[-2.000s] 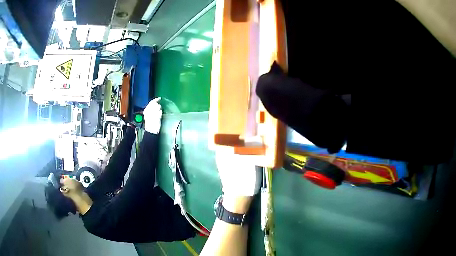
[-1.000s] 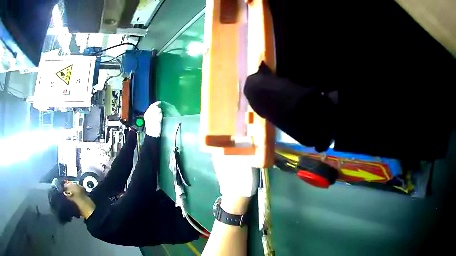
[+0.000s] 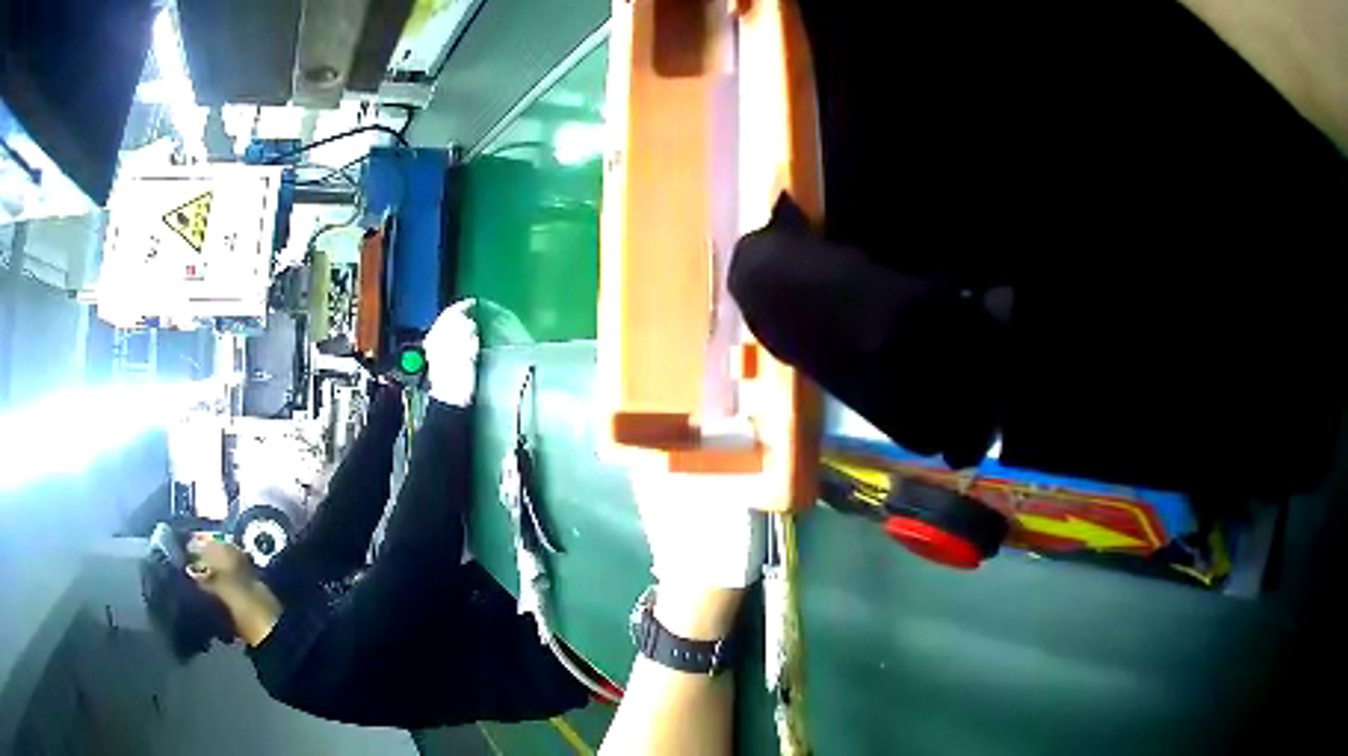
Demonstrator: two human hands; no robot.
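The orange-brown fixture [image 3: 661, 222] fills the upper middle of the view, close to the camera, with a long pale slot along it. My left hand [image 3: 699, 535], in a white glove with a dark watch at the wrist, is at the fixture's lower end. Its fingers are hidden behind the fixture, so its grip cannot be told. Black cloth [image 3: 1094, 251] lies against the fixture's right side, with a black padded lump [image 3: 858, 318] reaching over its edge. My right hand is not in view.
A red round button [image 3: 946, 541] and a red-yellow panel [image 3: 1087, 517] show below the cloth. A taped hose [image 3: 785, 650] hangs beside my wrist. A slim air gun [image 3: 521, 488] lies on the green surface [image 3: 902, 665]. At left, a person in black [image 3: 399, 635] reaches to a green button [image 3: 413, 359].
The fixture, cloth and panel appear shifted left in the picture since the earliest frame, and slightly down since the middle one. My left hand stays at the fixture's lower end.
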